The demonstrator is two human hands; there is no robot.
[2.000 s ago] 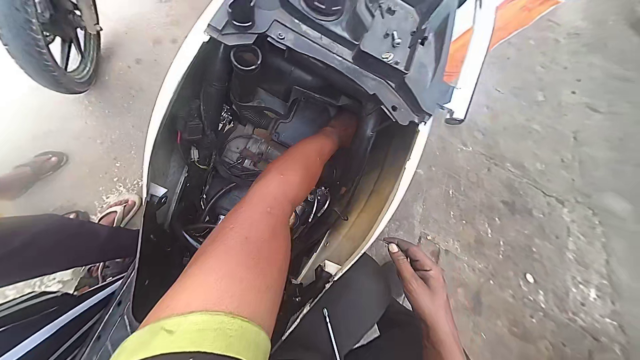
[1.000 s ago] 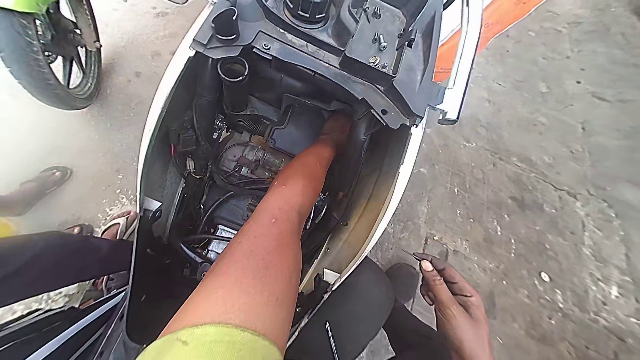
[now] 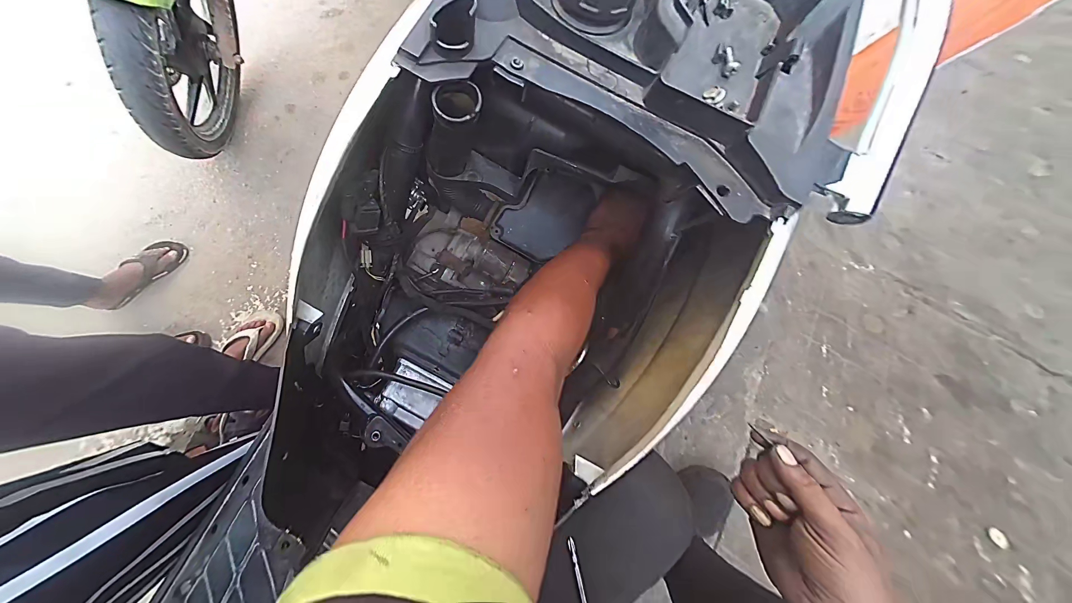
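Note:
My left hand is deep in the open body of a scooter, beside a dark plastic cover near the right inner side. Its fingers are hidden in shadow. Below the cover are a metal engine part, black hoses and cables, and a silver-topped block. Outside the body, at the lower right, my right hand pinches a small, thin dark piece between thumb and forefinger; what it is cannot be told. A thin metal rod lies by my dark-clothed leg.
The white body rim curves around the bay. At the top a plate carries bolts, next to a metal grab rail. Another person's sandalled foot and dark trouser leg are at the left. A motorcycle wheel stands behind.
My left hand stays inside the scooter body, in about the same spot. My right hand still holds the small dark piece outside it. The view has shifted slightly.

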